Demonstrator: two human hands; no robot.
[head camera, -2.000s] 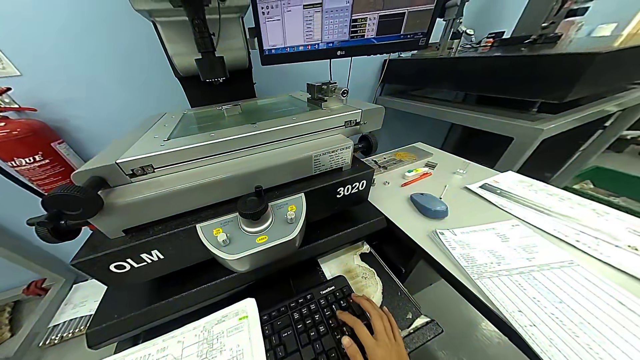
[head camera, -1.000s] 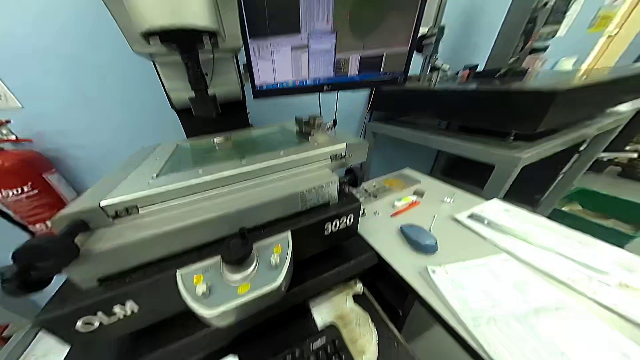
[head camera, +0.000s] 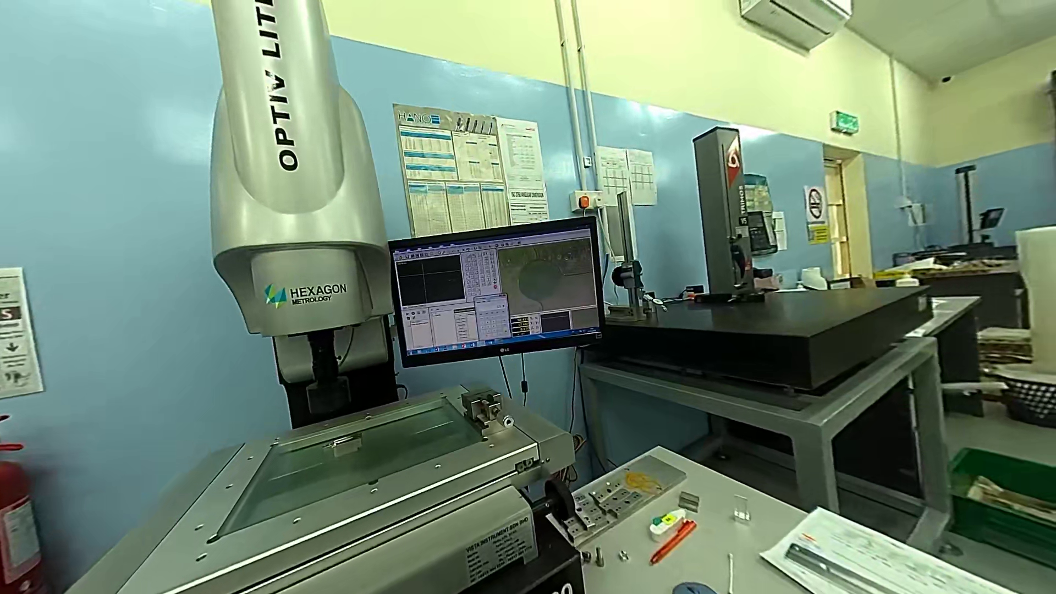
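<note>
Neither of my hands shows in the head view. An optical measuring machine by Hexagon (head camera: 309, 289) stands at the left, its dark lens housing (head camera: 328, 394) above a stage with a glass plate (head camera: 371, 462). A small metal part (head camera: 345, 445) lies on the glass. A small metal fixture (head camera: 485, 407) sits at the stage's back right corner. Behind, an LG monitor (head camera: 498, 289) shows measuring software with a magnified round shape at its right. A dark handwheel (head camera: 561, 500) is at the stage's right side.
Right of the machine, a grey table (head camera: 701, 528) holds a red pen (head camera: 673, 542), a correction tape (head camera: 667, 523), a tray of small metal parts (head camera: 619, 495) and papers (head camera: 874, 554). Beyond stands a black surface plate (head camera: 784, 330) on a metal frame, with a green bin (head camera: 1002, 495) beside it.
The view has tilted up strongly. The right hand, on the keyboard two seconds ago, is out of sight, as is the keyboard. The monitor now shows in full.
</note>
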